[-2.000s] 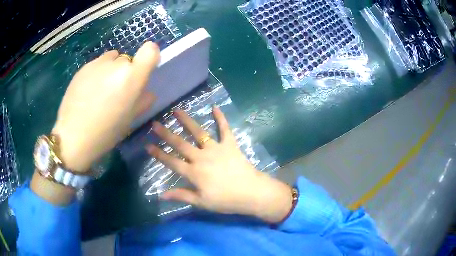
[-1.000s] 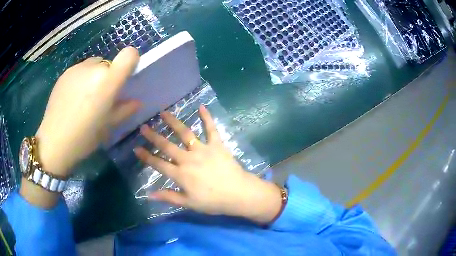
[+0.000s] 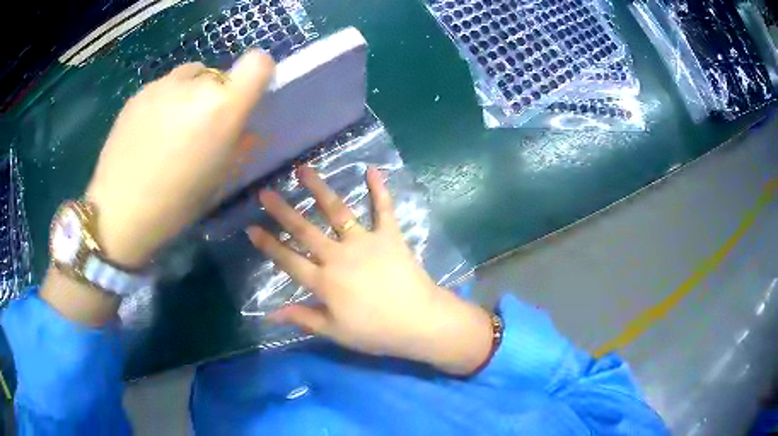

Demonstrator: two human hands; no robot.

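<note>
My left hand (image 3: 162,162) grips a pale flat block (image 3: 317,106) that stands on its long edge, tilted, on the film. My right hand (image 3: 362,277) lies flat with fingers spread on a shiny clear film (image 3: 409,200), holding nothing. The film lies on the dark green surface. Small dark round parts show in a row along the block's lower edge. The rest of what lies under the block and my left hand is hidden. Beyond the block, a clear sheet with rows of dark dots (image 3: 256,30) shows partly.
Overlapping dot sheets (image 3: 546,51) lie on the green bench (image 3: 546,183) at the upper right. A glossy black bagged item (image 3: 725,60) lies farther right. A dark sheet in film (image 3: 12,221) is at the left edge. Pale strips (image 3: 119,30) lie beyond. Grey floor with a yellow line is at lower right.
The whole view has shifted a little between frames. My left hand still holds the block and my right hand stays spread on the film; their relation to the film looks nearly the same.
</note>
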